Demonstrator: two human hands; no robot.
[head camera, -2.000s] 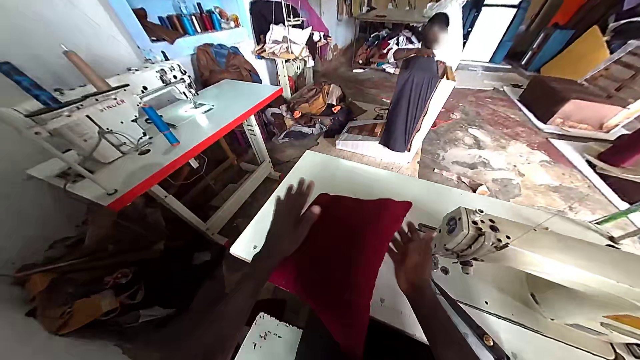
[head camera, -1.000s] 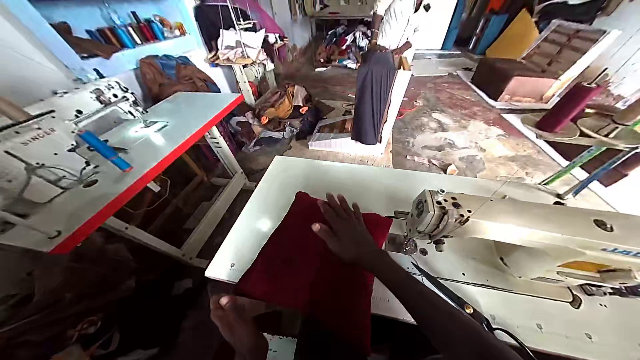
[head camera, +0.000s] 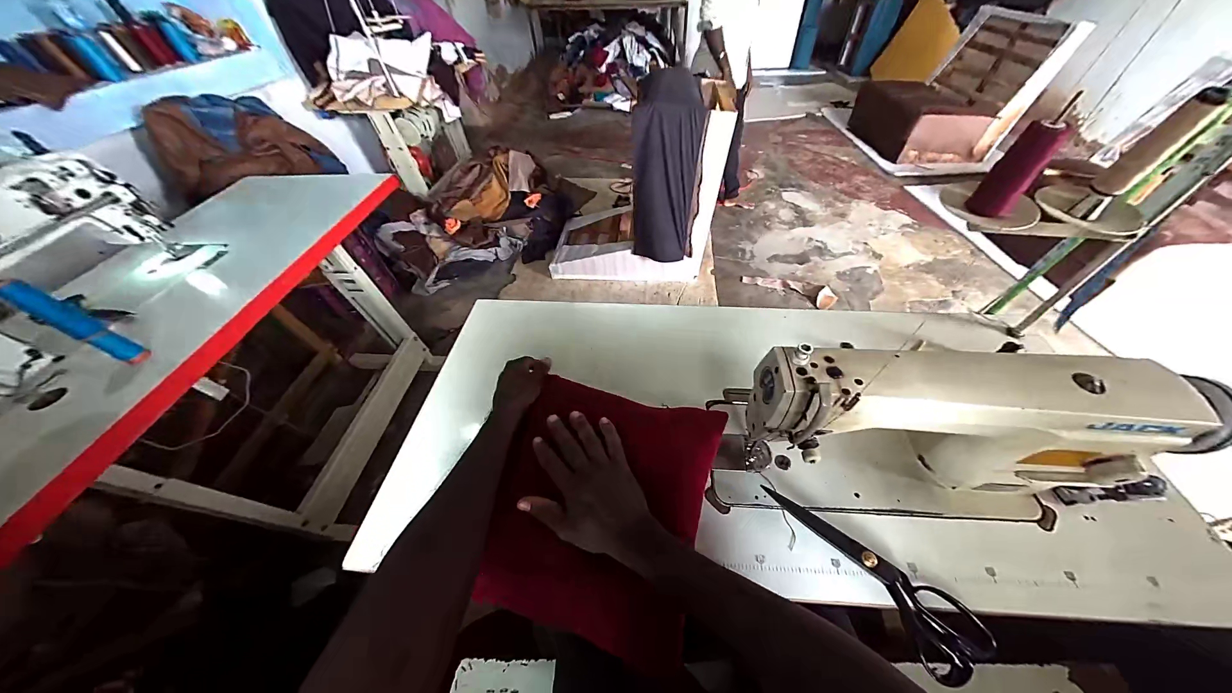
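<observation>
A dark red piece of fabric (head camera: 587, 577) lies on the pale sewing table (head camera: 616, 327), its near part hanging over the front edge. My left hand (head camera: 523, 382) is at the fabric's far left corner with its fingers curled; whether it pinches the cloth is hard to make out. Spread flat on the middle of the fabric is my right hand (head camera: 589, 481), fingers apart. Just right of the cloth stands a Jack sewing machine (head camera: 962, 395), its needle area close to the fabric's right edge. Black-handled tailor's shears (head camera: 869, 560) rest in front of the machine, handles past the table edge.
To the left is another table with a red edge (head camera: 221, 356), bearing a sewing machine (head camera: 87, 202) and a blue thread spool (head camera: 72, 320). A thread stand with a maroon cone (head camera: 1022, 168) is at right. Beyond lie heaped cloths (head camera: 481, 217); a person stands behind a draped dark cloth (head camera: 667, 164).
My left hand has moved from the near left side of the fabric to its far left corner. My right hand stays spread on the cloth. The view has shifted.
</observation>
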